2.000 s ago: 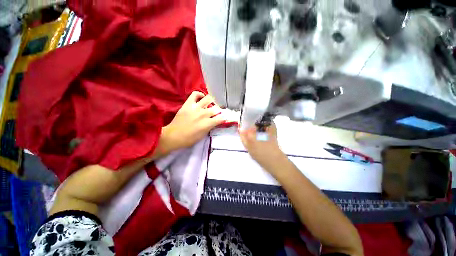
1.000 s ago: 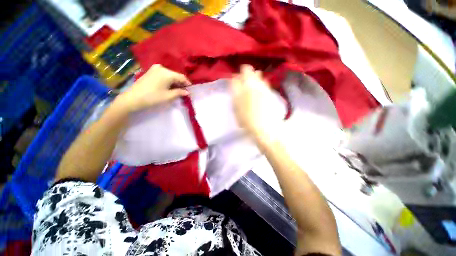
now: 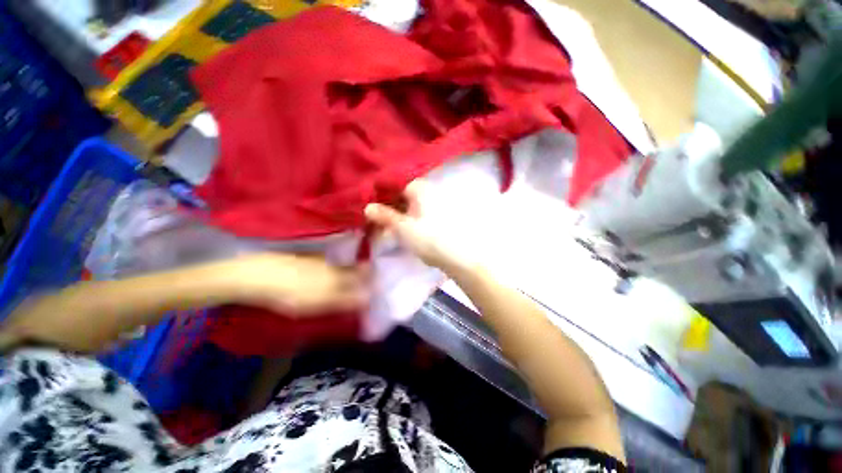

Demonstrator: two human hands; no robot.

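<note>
The red garment (image 3: 295, 120) lies spread over the left part of the white machine table. Its pale lining (image 3: 462, 199) shows below the red cloth, with narrow red seam strips, and part hangs over the table's front edge. My right hand (image 3: 411, 226) pinches the garment at the border of red cloth and lining, near the picture's middle. My left hand (image 3: 337, 286) is blurred and lies lower left of it, over the hanging lining; its fingers are not clear. The sewing machine (image 3: 702, 240) stands to the right, apart from both hands.
A blue crate (image 3: 55, 212) with clear bags and cloth is at the left. A yellow holder (image 3: 138, 92) with dark squares is at the upper left. Snips (image 3: 665, 369) lie on the table at the lower right, near a brown box (image 3: 729, 430). A lit control panel (image 3: 785, 338) is on the machine.
The garment was at the needle, then was drawn left away from the machine as the view turned. Since then my left hand has moved down and the red cloth now covers more of the lining.
</note>
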